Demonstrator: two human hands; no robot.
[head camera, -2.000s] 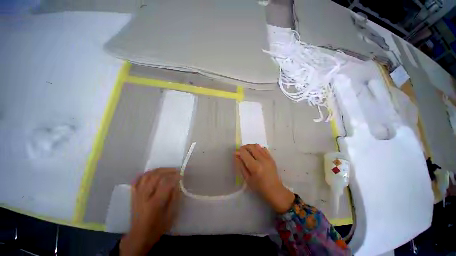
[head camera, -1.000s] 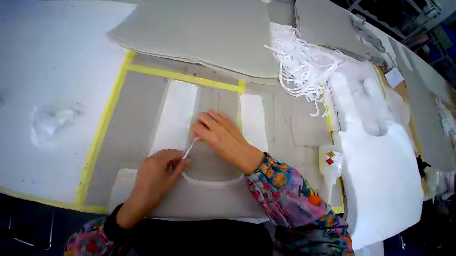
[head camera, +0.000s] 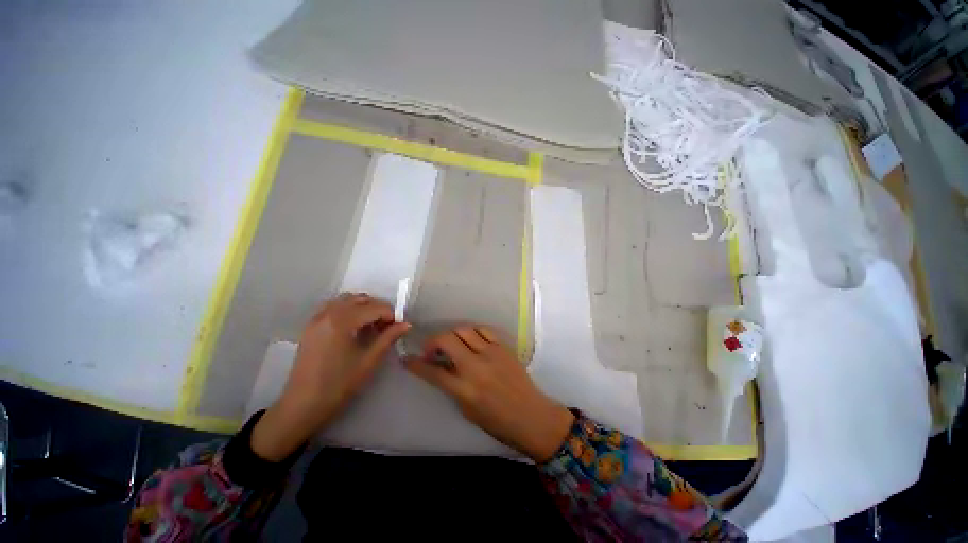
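A white garment panel (head camera: 565, 286) lies flat inside the yellow-taped frame, its two straps pointing away from me. A narrow white edge strip (head camera: 402, 297) runs along the inner edge of the left strap. My left hand (head camera: 345, 345) pinches the strip between thumb and fingers near the foot of that strap. My right hand (head camera: 478, 380) is just to its right, its fingertips bent at the neckline edge; whether they grip the strip is hidden. The strip's upper end also shows along the right strap's inner edge.
A glue bottle (head camera: 732, 345) lies at the right, nozzle toward me. Beyond it is a stack of white cut panels (head camera: 849, 392). A tangled pile of strips (head camera: 679, 122) lies at the back right. Grey-beige cut panels (head camera: 446, 64) lie behind the yellow tape (head camera: 414, 146). Crumpled white scraps (head camera: 133, 242) are at the left.
My right hand has moved from the panel's right side to the left strap's foot, then down toward me beside my left hand. The strip's left end now lies along the left strap's inner edge.
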